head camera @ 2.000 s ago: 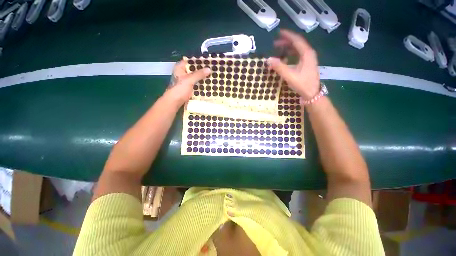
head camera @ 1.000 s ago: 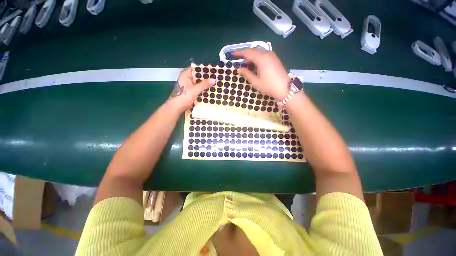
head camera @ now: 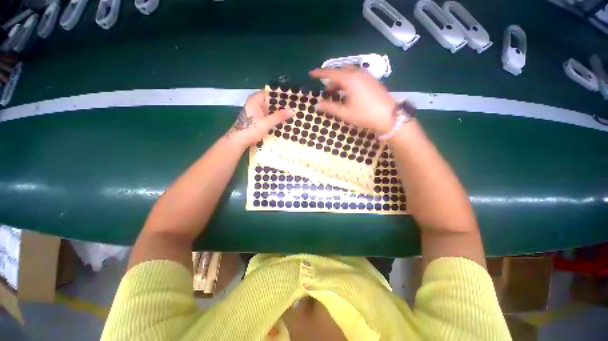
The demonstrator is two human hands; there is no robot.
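My left hand [head camera: 261, 120] grips the left edge of a cream dot sheet [head camera: 313, 126], thumb on top, and holds it curled and tilted over another dot sheet [head camera: 293, 196] that lies on the green surface. My right hand [head camera: 353, 100] is slightly blurred above the upper edge of the held sheet, fingers bent. Whether a black pad is between its fingers cannot be told. A white plastic housing [head camera: 379, 64] lies just beyond my right hand, which partly covers it; a small dark dot shows on it.
The green belt [head camera: 120, 153] has a curved white strip [head camera: 180, 97] across it. Several more housings lie beyond, such as one at the upper right [head camera: 513, 49] and one at the upper left [head camera: 108, 12]. A cardboard box [head camera: 39, 266] stands below left.
The housings have shifted to the right. My right hand came in from the right to the held sheet's upper edge and is now slightly further right. The held sheet has tilted down at its right side.
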